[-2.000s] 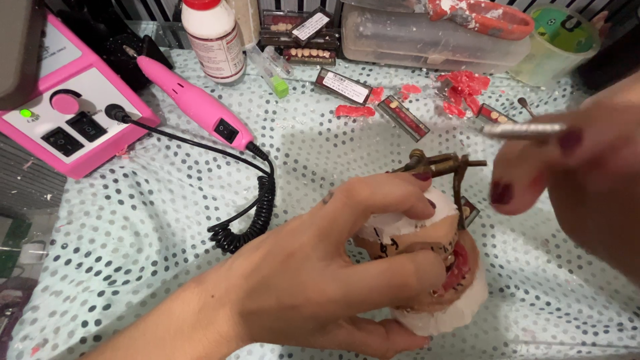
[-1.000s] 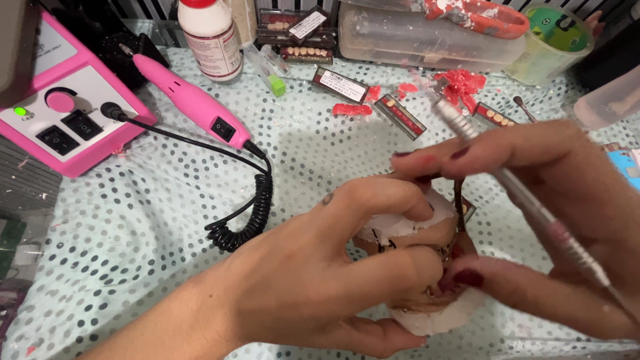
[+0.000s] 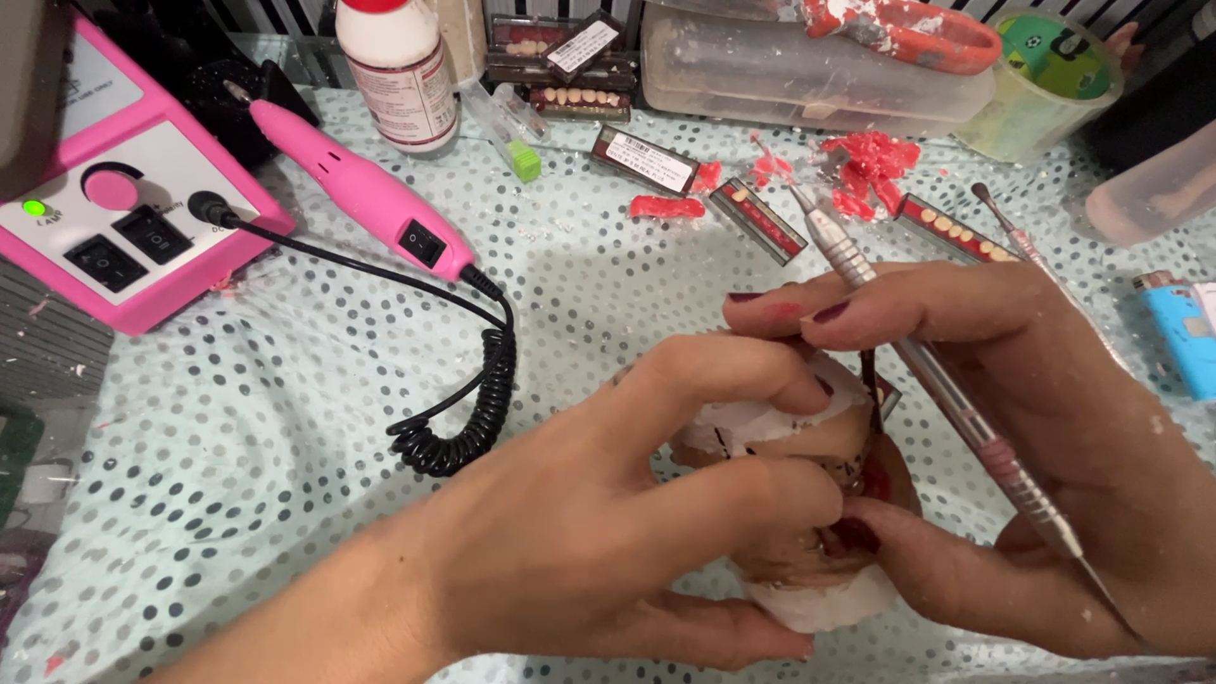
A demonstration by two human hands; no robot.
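My left hand [image 3: 608, 513] is closed around a dental plaster cast [image 3: 817, 598] mounted in a metal articulator, its fingers over the white plaster and tan stone. My right hand [image 3: 1026, 408] carries a double-ended metal wax carver [image 3: 959, 408] across its fingers, tip up and left. The right thumb touches the front of the cast beside red wax [image 3: 888, 475], and the index and middle fingertips are at the top, over the articulator. The hands hide much of the cast and most of the articulator.
A pink control box [image 3: 256, 195] and pink handpiece [image 3: 351, 180] with coiled cable lie left. Behind are a white bottle [image 3: 399, 85], denture tooth cards [image 3: 760, 223], red wax scraps [image 3: 869, 166], a plastic case [image 3: 807, 81] and a tape roll [image 3: 1045, 85]. Another carver [image 3: 1026, 242] and a blue lighter [image 3: 1178, 332] lie right.
My right hand has come in from the upper right to the cast, and the carver now slants across its fingers. My left hand stays around the cast.
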